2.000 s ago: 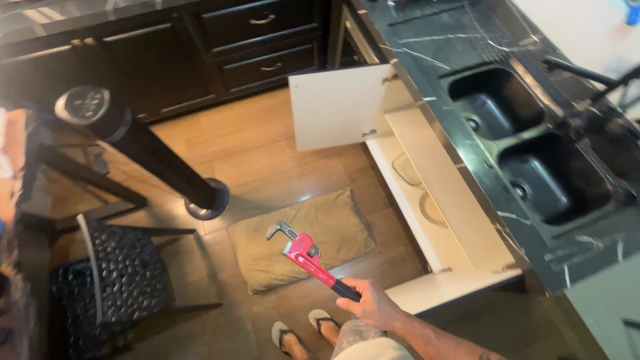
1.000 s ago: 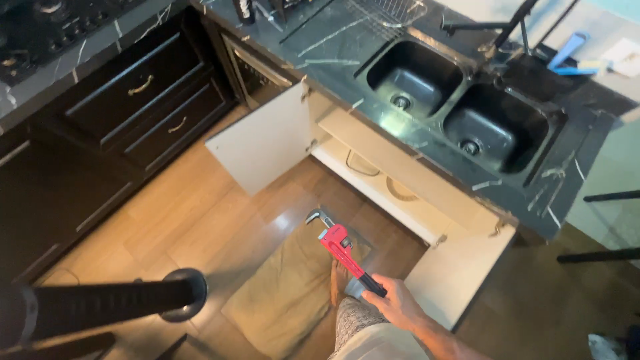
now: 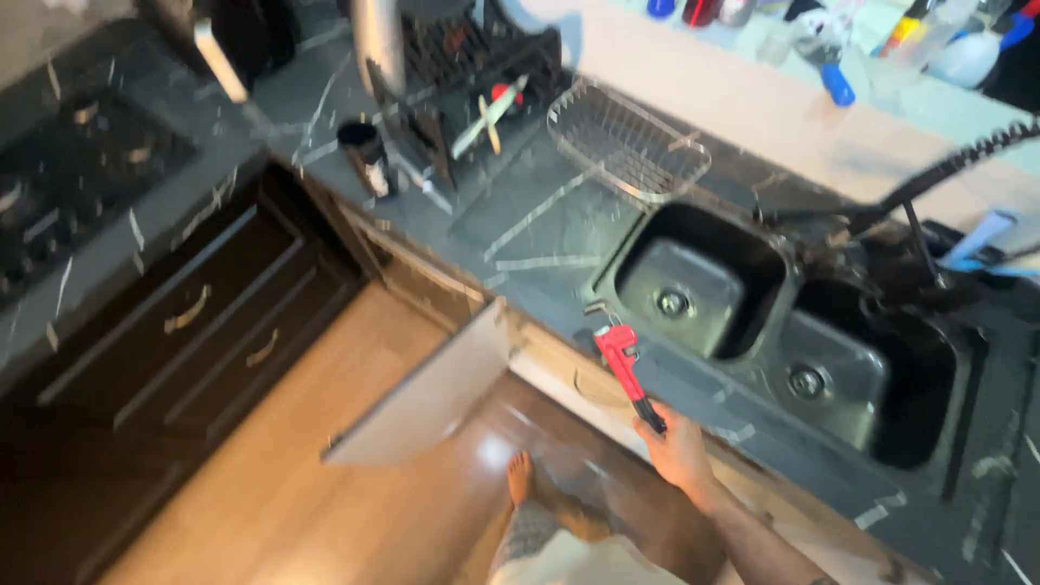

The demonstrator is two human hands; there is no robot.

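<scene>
A red pipe wrench [image 3: 621, 361] with a black grip is held in my right hand [image 3: 681, 448], its jaw end tilted up and to the left. The wrench's head overlaps the front edge of the dark veined countertop [image 3: 561, 276], left of the black double-bowl sink [image 3: 691, 284]. Whether it touches the counter I cannot tell. Below it, the cabinet under the sink stands open, its white door [image 3: 422, 398] swung out to the left. My left hand is out of the view.
On the counter are a wire basket [image 3: 626, 146], a dark dish rack [image 3: 479, 57], a knife [image 3: 487, 122] and a black cup [image 3: 363, 146]. A black faucet [image 3: 910, 195] rises behind the sink. Dark drawers [image 3: 195, 309] and a cooktop [image 3: 81, 154] lie left. Bottles stand at the upper right.
My right hand has carried the wrench from over the floor cushion to the counter's front edge. My feet, in sandals at first, now show bare. The view has swung toward the counter.
</scene>
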